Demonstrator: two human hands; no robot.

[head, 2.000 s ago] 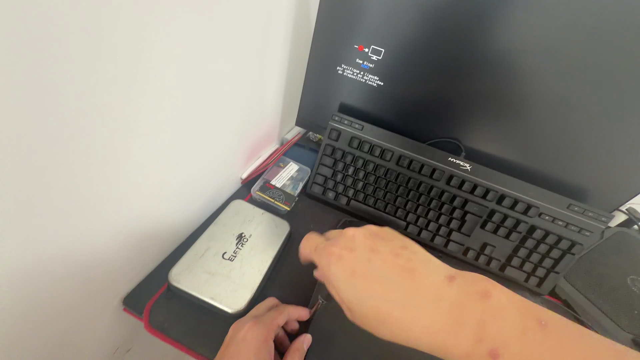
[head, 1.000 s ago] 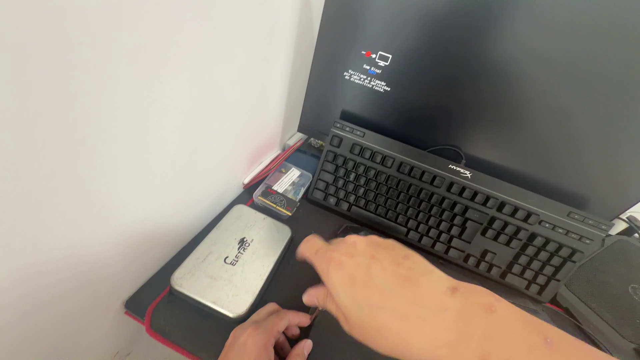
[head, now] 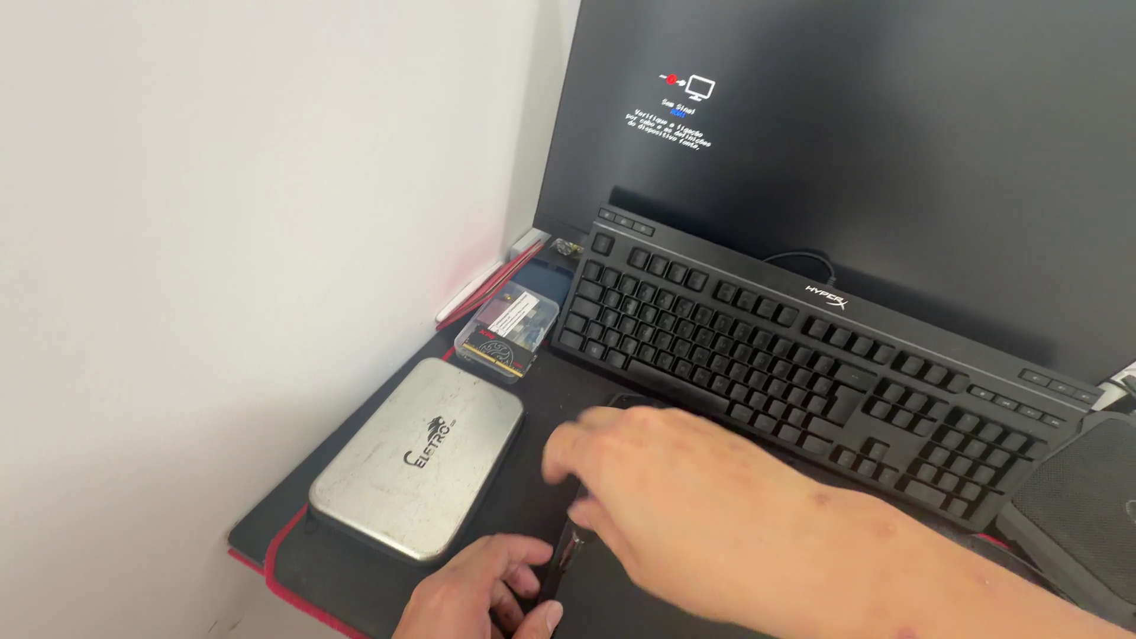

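My right hand (head: pixel 657 488) is bent over a dark, thin tool or bit with a shiny tip (head: pixel 572 548); its fingers look closed around the upper part, but the grip is partly hidden and blurred. Under it lies a flat black device (head: pixel 612 586), mostly covered by hand and forearm. At the bottom, my left hand (head: pixel 484 590) has its thumb and fingers at the left edge of that device. A silver metal tin (head: pixel 417 461) with a printed logo lies closed to the left.
A black HyperX keyboard (head: pixel 834 355) leans in front of a large monitor (head: pixel 852 133). A clear plastic case (head: pixel 508 333) with a memory module stands behind the tin. A dark speaker (head: pixel 1087 497) is at right. The white wall (head: pixel 222 222) borders the desk at left.
My right hand stays over the same spot, with its fingers shifting slightly. My left hand remains at the device's edge. The tin and keyboard have not moved.
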